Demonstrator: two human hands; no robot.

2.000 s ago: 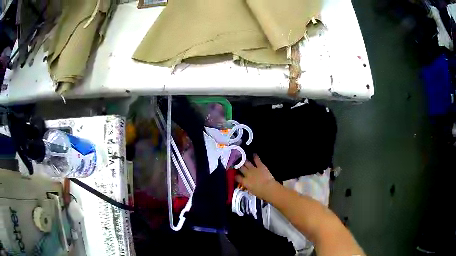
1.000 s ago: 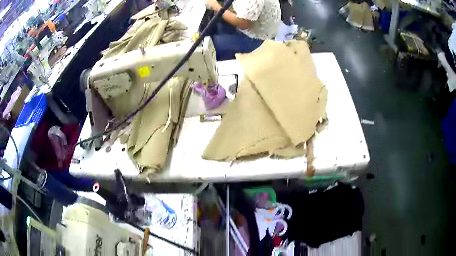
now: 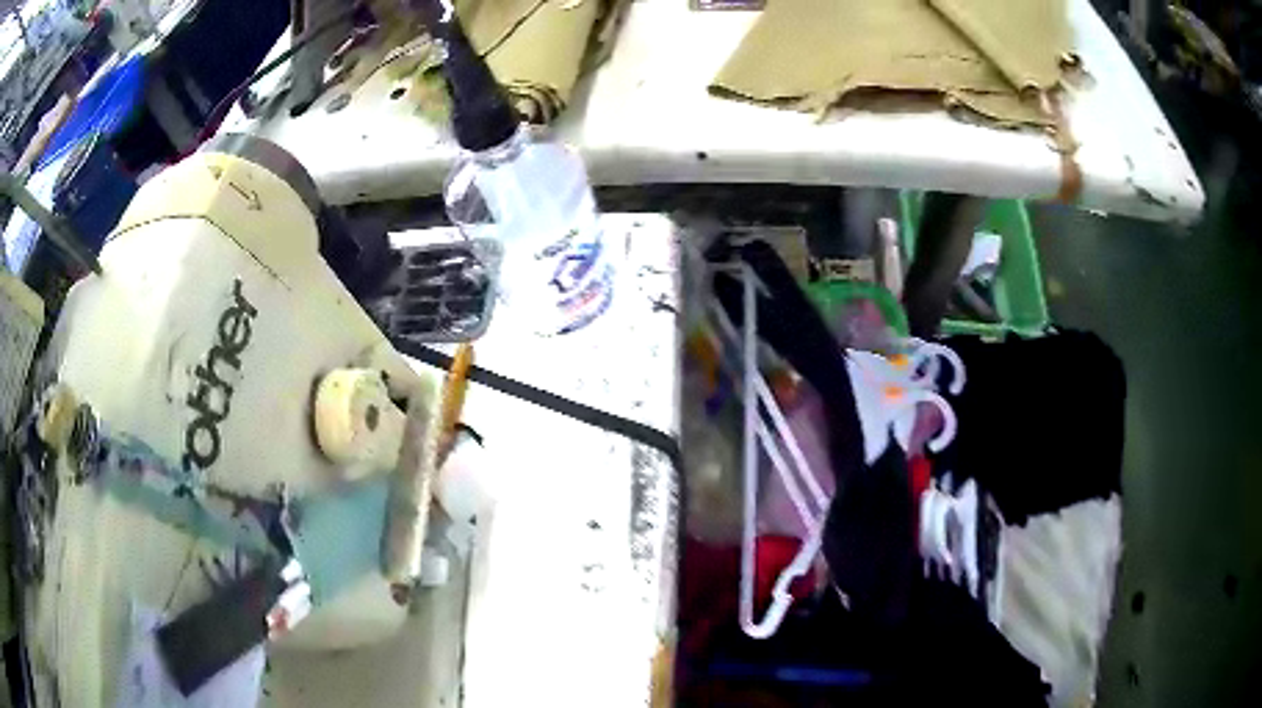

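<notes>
Neither of my hands is in the picture. The cream Brother sewing machine head (image 3: 208,332) fills the left side, with a pale round knob (image 3: 353,415) on it. A clear bottle with blue print and a dark top (image 3: 540,228) stands on the white sewing table (image 3: 554,553) behind the machine. To the right of the table, white hangers (image 3: 754,484) lie among dark cloth. More white hanger hooks (image 3: 934,394) with orange marks show beside a large black garment heap (image 3: 1038,415). White cloth (image 3: 1066,581) hangs below the black heap.
Another white table (image 3: 858,159) crosses the back and bears khaki pieces (image 3: 900,62). A green bin (image 3: 1024,270) is under its edge. A black cable (image 3: 540,394) crosses the near table. Red cloth (image 3: 734,595) lies low beside the hangers. Dark floor shows at far right.
The hand and forearm seen at the hangers two seconds ago are gone. The view swung up to the khaki table, then back down and left, with the Brother machine head now large.
</notes>
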